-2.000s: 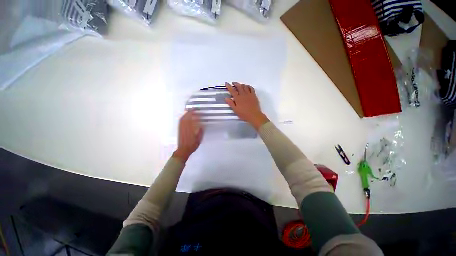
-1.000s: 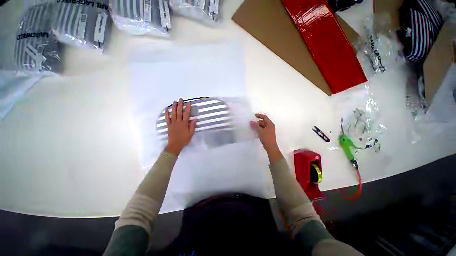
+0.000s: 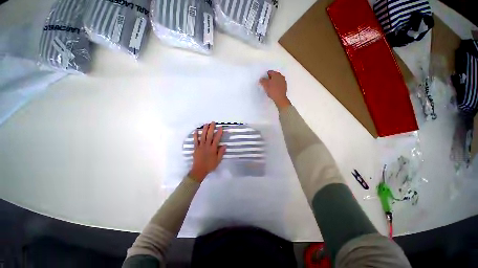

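A navy-and-white striped pouch (image 3: 241, 144) lies flat on a large white wrapping sheet (image 3: 230, 204), its rounded side away from me. Part of the sheet covers its near part, where it shows grey. My left hand (image 3: 208, 153) lies flat with fingers spread on the left part of the pouch. My right hand (image 3: 274, 86) is beyond the pouch, at the far right corner of the sheet, with fingers curled on the sheet's edge.
Bagged striped packs (image 3: 183, 23) line the far left edge. A red packet (image 3: 375, 68) lies on brown cardboard (image 3: 319, 57) at right. Snips (image 3: 360, 179), a green blow gun (image 3: 385, 197) and clear plastic scraps (image 3: 403, 170) lie at near right. More striped pouches (image 3: 403, 15) are at far right.
My right hand has moved from beside the pouch to the sheet's far right corner. My left hand stays on the pouch. The view has shifted, and the red tape dispenser no longer shows.
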